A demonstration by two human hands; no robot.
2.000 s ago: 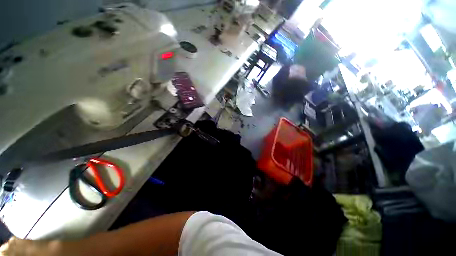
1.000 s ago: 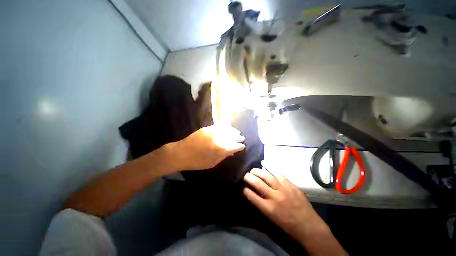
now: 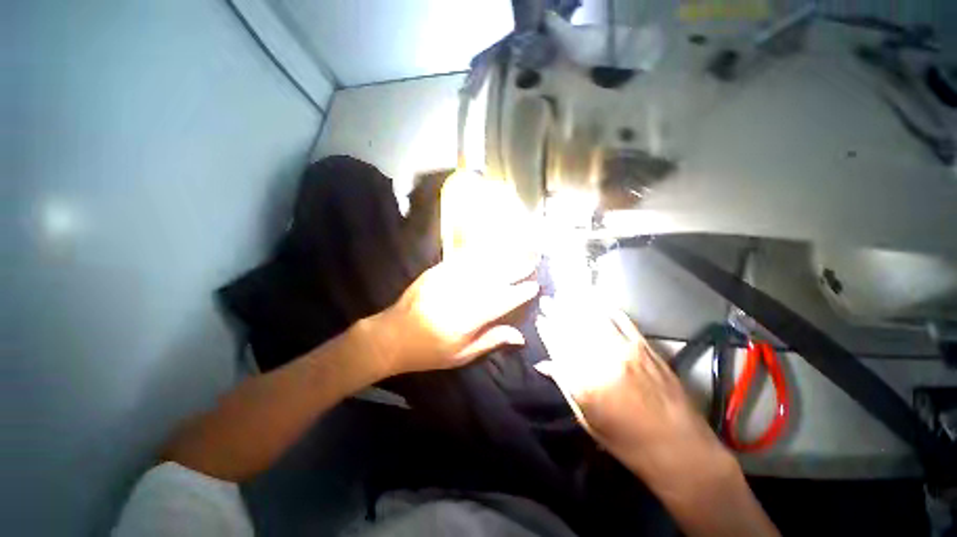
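A dark garment piece (image 3: 352, 246) lies bunched left of the needle and hangs over the table's front edge. My left hand (image 3: 456, 315) lies on it, fingers towards the needle area, thumb out to the right. My right hand (image 3: 603, 362) is just right of it, fingertips on the cloth near the presser foot. Strong lamp glare washes out the fingertips, needle and presser foot, so whether either hand grips the cloth is unclear. The cream sewing machine (image 3: 777, 136) stands behind. A dark strip (image 3: 808, 330) runs diagonally from the needle area to the right.
Scissors with one red and one dark loop (image 3: 758, 396) lie on the table right of my right hand, partly under the strip. A blue-grey wall (image 3: 115, 210) stands at the left. The pale table (image 3: 388, 126) shows behind the cloth.
The view has swung from the machine's right side to the needle area. Over the last second, my right hand has moved up beside the needle and my left fingers have spread forward.
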